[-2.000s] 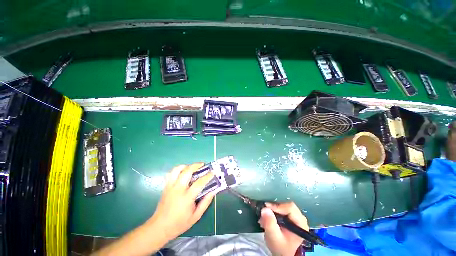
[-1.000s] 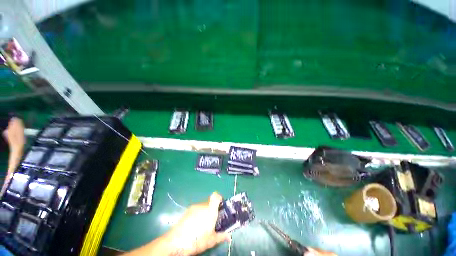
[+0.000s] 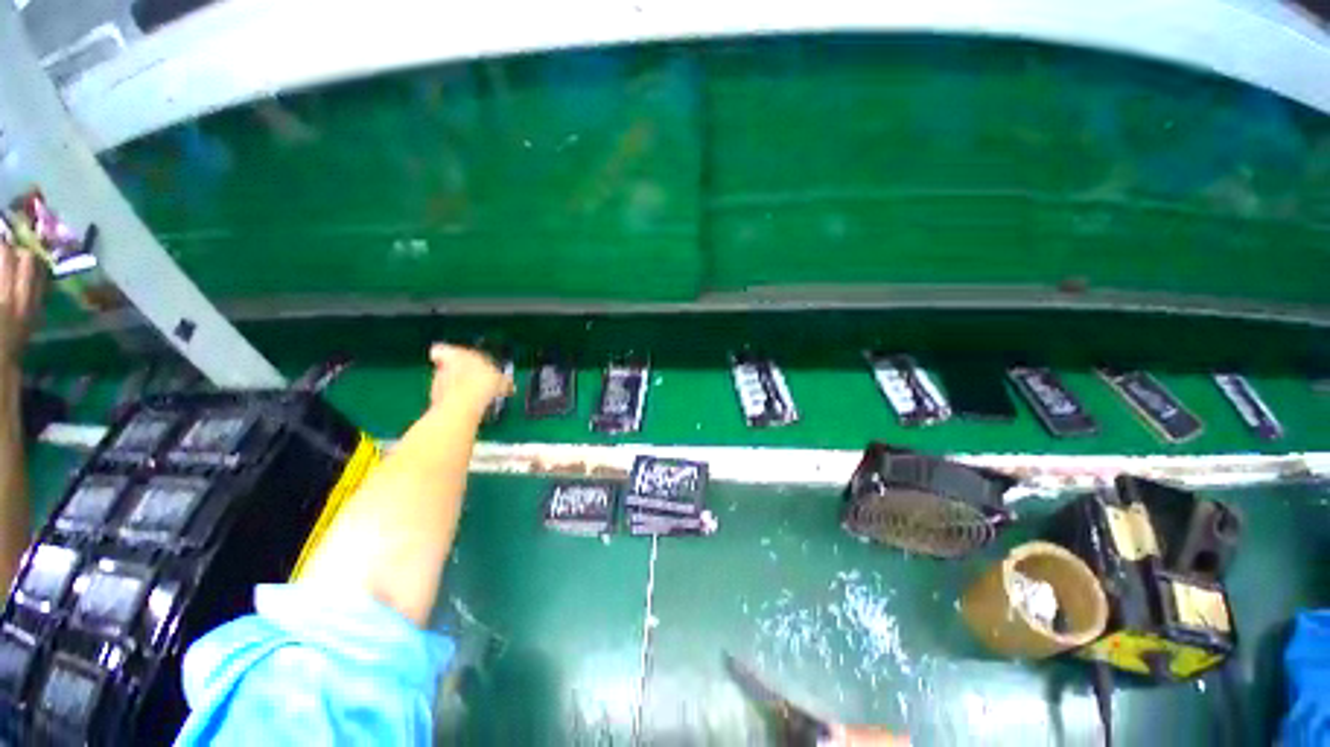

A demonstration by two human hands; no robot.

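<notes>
My left hand (image 3: pixel 470 380) reaches far over the rail onto the green conveyor. Its fingers are at a phone assembly (image 3: pixel 500 394), mostly hidden behind them; I cannot tell whether they grip it. My right hand (image 3: pixel 869 736) is cut off by the bottom edge and holds the soldering iron (image 3: pixel 780 708), its tip pointing up-left over the bench. Another phone assembly (image 3: pixel 623 397) lies on the conveyor to the right of my left hand. Two small groups of batteries (image 3: pixel 667 496) lie beside the white rail.
More phone assemblies (image 3: pixel 766 391) lie along the conveyor. A stack of black blister trays (image 3: pixel 124 511) stands at left. A fume fan (image 3: pixel 926 504), a cardboard tube (image 3: pixel 1036 601) and a soldering station (image 3: pixel 1152 584) stand at right. White scraps (image 3: pixel 846 628) lie mid-bench. Another person's arm (image 3: pixel 12 365) shows far left.
My left hand has moved from the bench up and left onto the conveyor, and the circuit board is no longer seen in it. An extra phone assembly lies on the conveyor. The view has tilted up.
</notes>
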